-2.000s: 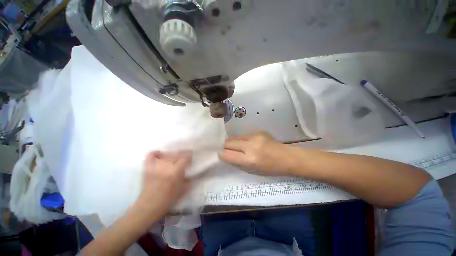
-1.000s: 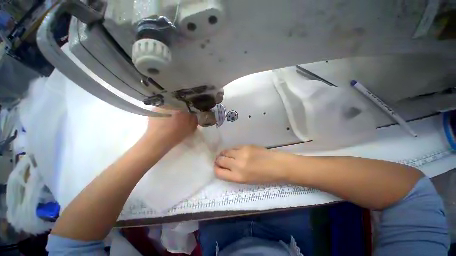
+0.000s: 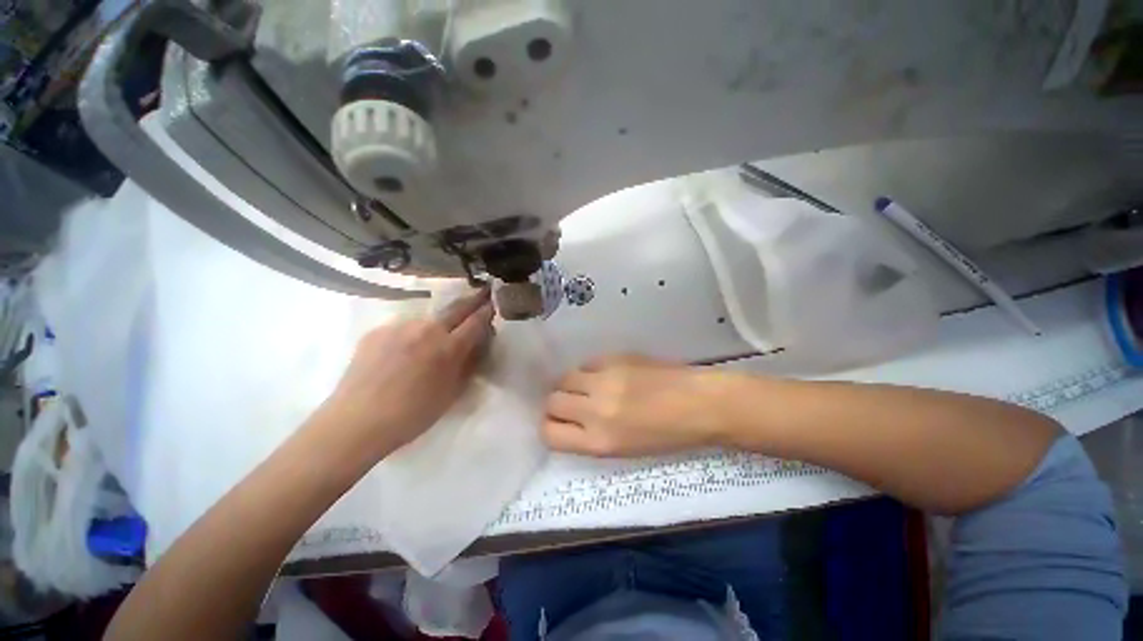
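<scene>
Sheer white fabric (image 3: 439, 482) lies under the machine head, with a pointed corner hanging over the table's front edge. My left hand (image 3: 420, 363) lies on the fabric, its fingertips close to the left of the brownish ridged cylinder (image 3: 518, 301) at the needle area. The needle tip is hidden. My right hand (image 3: 614, 407) is curled at the fabric's right edge, in front of the needle area, with its fingertips on the cloth. The sewing machine head (image 3: 677, 75) spans the top, with a white ribbed dial (image 3: 382, 140).
A cut sheer piece with a folded band (image 3: 821, 282) lies on the bed at right, beside dark metal points (image 3: 787, 187) and a white pen (image 3: 959, 266). A measuring scale (image 3: 652, 478) runs along the front edge. A blue-rimmed ring (image 3: 1124, 319) sits far right.
Over the two seconds, my left hand has moved up beside the needle area, most recently shifting slightly down and spreading flatter. The fabric's corner has slid over the front edge. My right hand has barely moved.
</scene>
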